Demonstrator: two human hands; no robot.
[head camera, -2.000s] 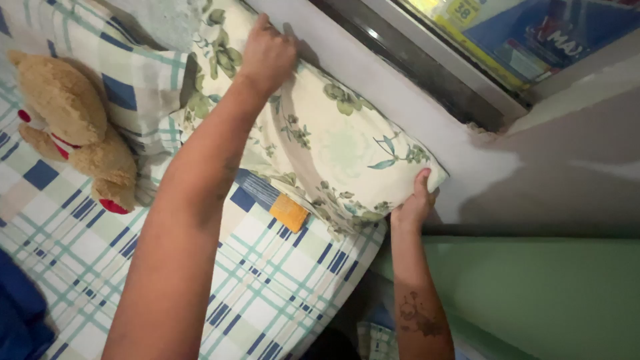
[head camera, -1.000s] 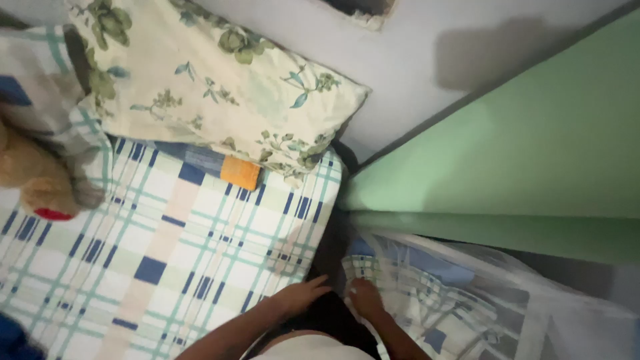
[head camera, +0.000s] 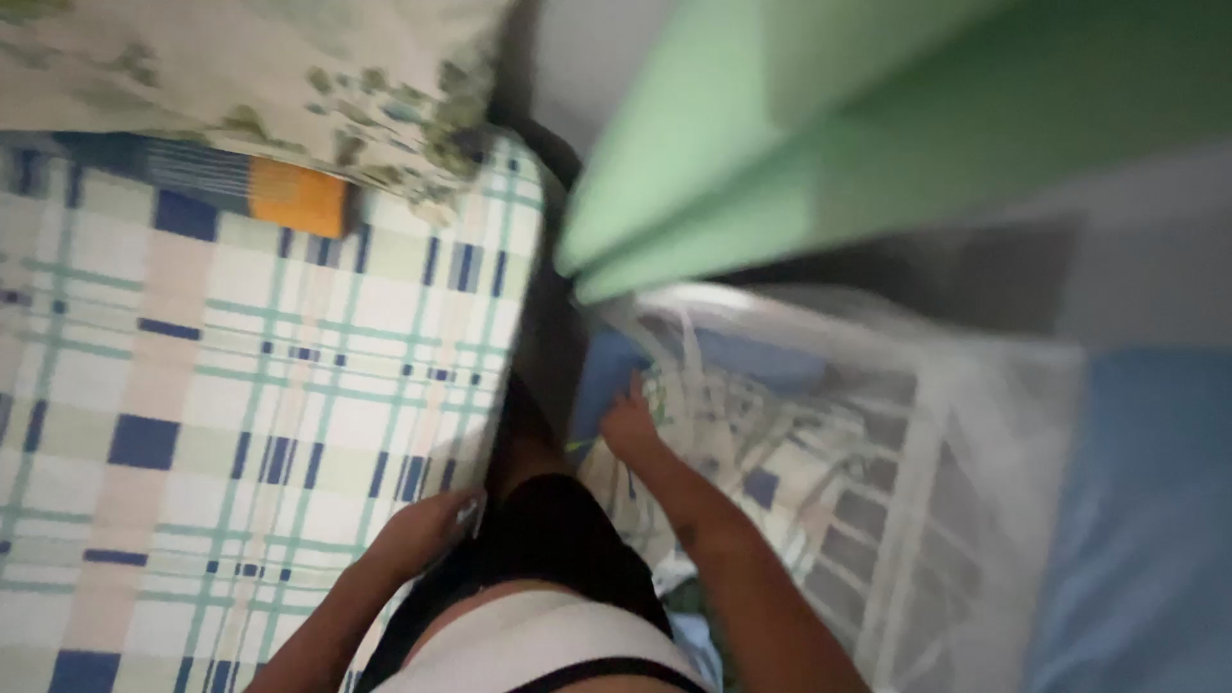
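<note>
My left hand lies at the right edge of the bed with the plaid sheet; its fingers are blurred, and whether they grip the edge cannot be told. Lower than the bed, my right hand reaches among crumpled plaid cloth inside a white-railed crib with netting. Its fingertips touch or overlap the cloth near a blue surface, and its grip is unclear. A cream floral pillow rests at the head of the bed. From under it pokes a blue-grey and orange item.
A pale green curtain or panel hangs at the upper right. The crib's white slatted rail and sheer netting stand on the right, with a blue surface beyond. My legs in black shorts are between bed and crib.
Two seconds ago both hands held the floral pillow, which now lies on the bed. My right hand has since moved into the crib, and my left hand to the bed edge. The view has shifted strongly.
</note>
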